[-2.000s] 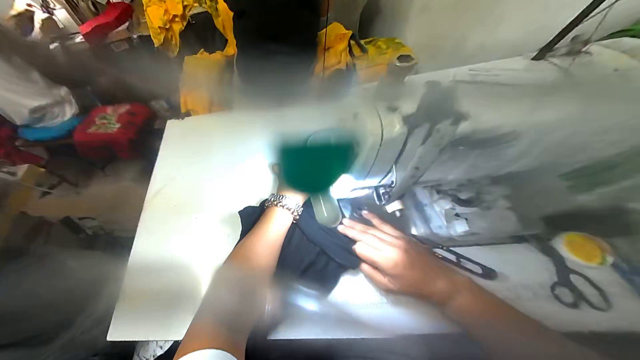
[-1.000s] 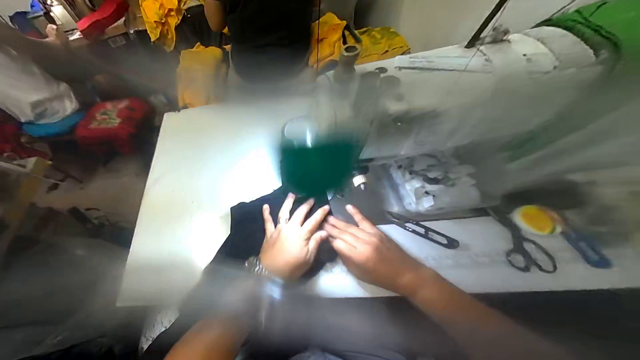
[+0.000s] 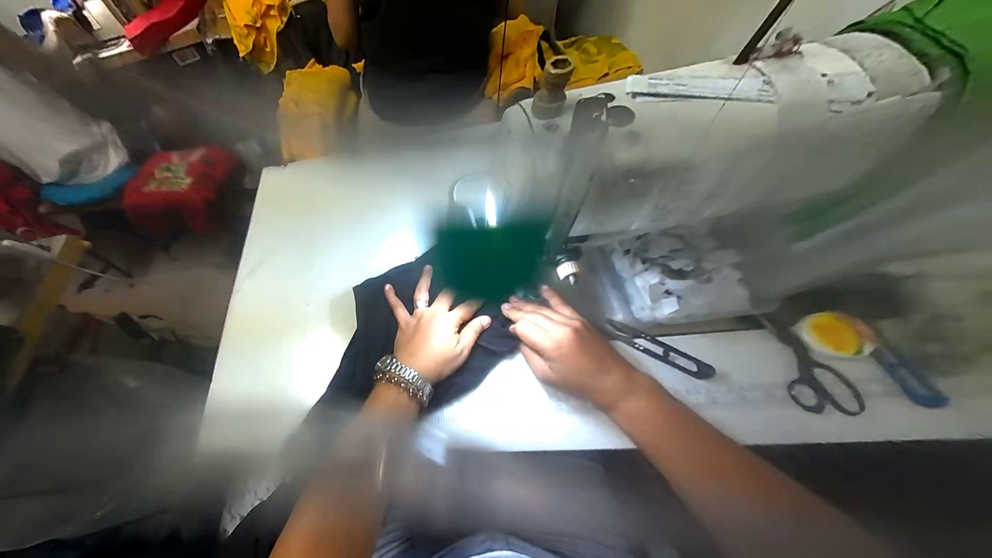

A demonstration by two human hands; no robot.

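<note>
Dark fabric lies on the white sewing table and hangs over its near edge. My left hand, with a metal watch and a beaded bracelet at the wrist, rests flat on the cloth with fingers spread. To its right, my right hand touches the cloth's right part with its fingertips, fingers close together. A white sewing machine stands just beyond. A blurred green patch covers the view in front of the fingertips, so the needle area is hidden.
Black thread snips, dark-handled scissors, a round yellow-and-white item and a blue-handled tool lie right of my right hand. Scraps lie by the machine. A person in dark clothes is beyond the table, near yellow fabric.
My left hand, earlier reaching forward under the green patch, has come back and lies spread on the cloth. My right hand stays at the cloth's right side. The person beyond the table has come into view.
</note>
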